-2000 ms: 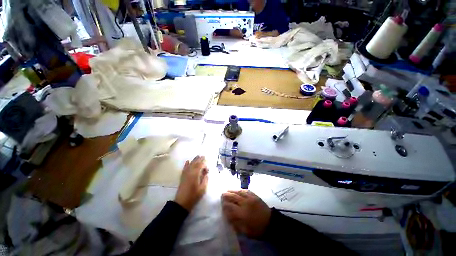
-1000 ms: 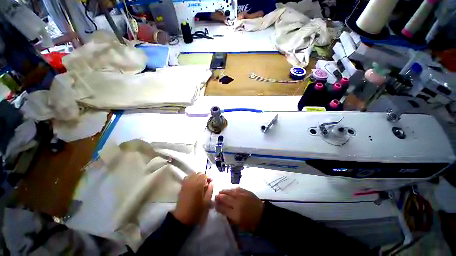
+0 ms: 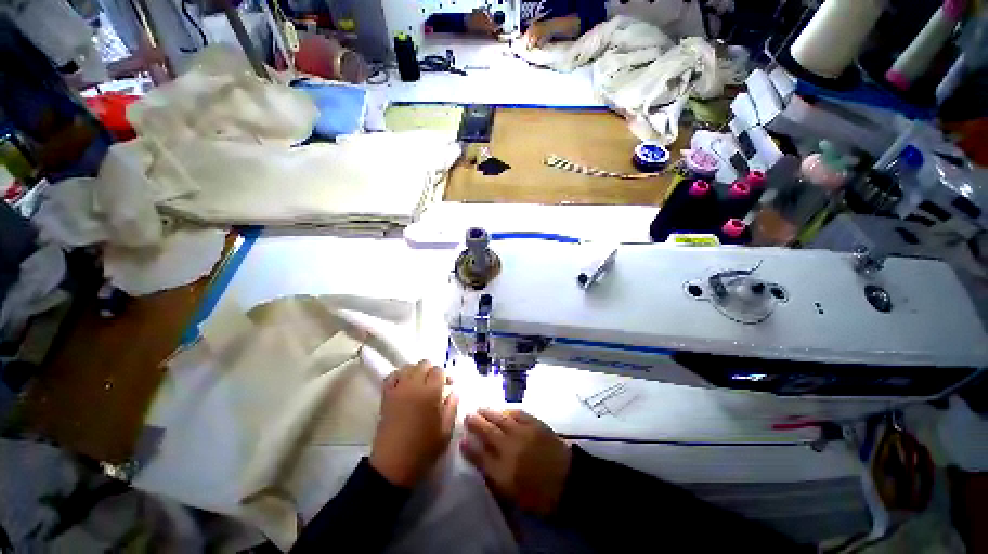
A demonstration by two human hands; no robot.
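Observation:
A large cream fabric panel [image 3: 233, 417] lies folded and wrinkled on the white table left of the needle and runs under my hands towards my lap. My left hand [image 3: 415, 420] presses on the cloth, fingertips just left of the needle area. My right hand [image 3: 518, 457] lies on the cloth's right edge, just below the presser foot [image 3: 515, 381]. The hands are close together. The white sewing machine head [image 3: 650, 292] stands over the cloth's right side. The exact needle point is washed out by glare.
A folded cream bundle [image 3: 303, 189] lies behind left. Thin pins [image 3: 609, 400] lie on the bed right of the needle. Orange-handled scissors [image 3: 902, 465] are at the right end. Pink-topped spools [image 3: 715, 206] stand behind the head. Another person's hands [image 3: 550, 30] are at the far machine.
The panel's folds have shifted and spread to the left. My right hand has moved closer to my left hand. The camera view has also shifted.

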